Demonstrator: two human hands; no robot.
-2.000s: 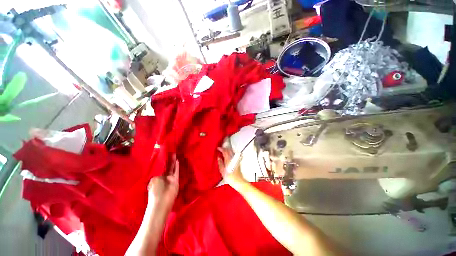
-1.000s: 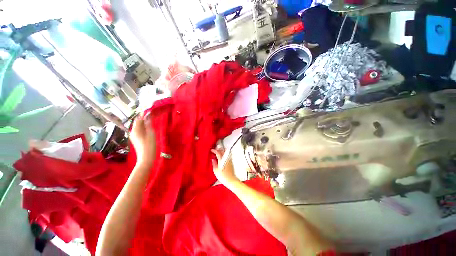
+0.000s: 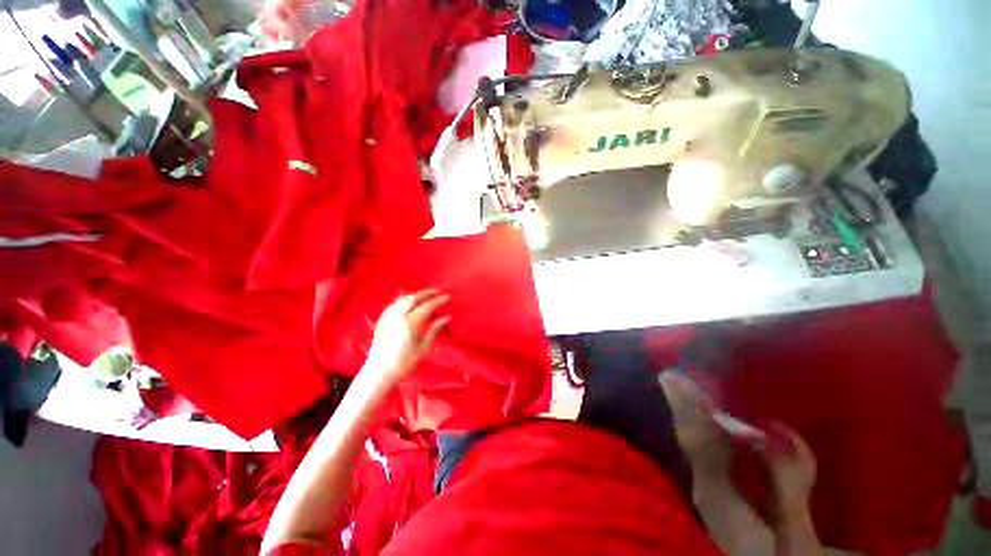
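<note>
A flat red garment panel (image 3: 484, 282) lies in front of the sewing machine (image 3: 609, 136), its top right corner by the needle area. My left hand (image 3: 411, 331) rests on this panel, fingers slightly bent and apart. My right hand (image 3: 750, 456) is low at the right, blurred, over red cloth (image 3: 869, 402) below the table. A pale strip shows between its fingers; whether it grips cloth or strip is unclear. A large red garment bundle (image 3: 315, 185) lies left of the machine, with small pale marks.
The white machine table (image 3: 706, 285) has its front edge just below the machine. A small pink-white tool (image 3: 726, 252) lies on it. A control panel (image 3: 837, 255) is at its right. A silvery scrap pile (image 3: 663, 30) stands behind. More red cloth (image 3: 196, 494) hangs at lower left.
The view has turned down and right. My left hand has moved from the bundle onto the flat panel. My right hand has left the machine's left end and is now low at the right.
</note>
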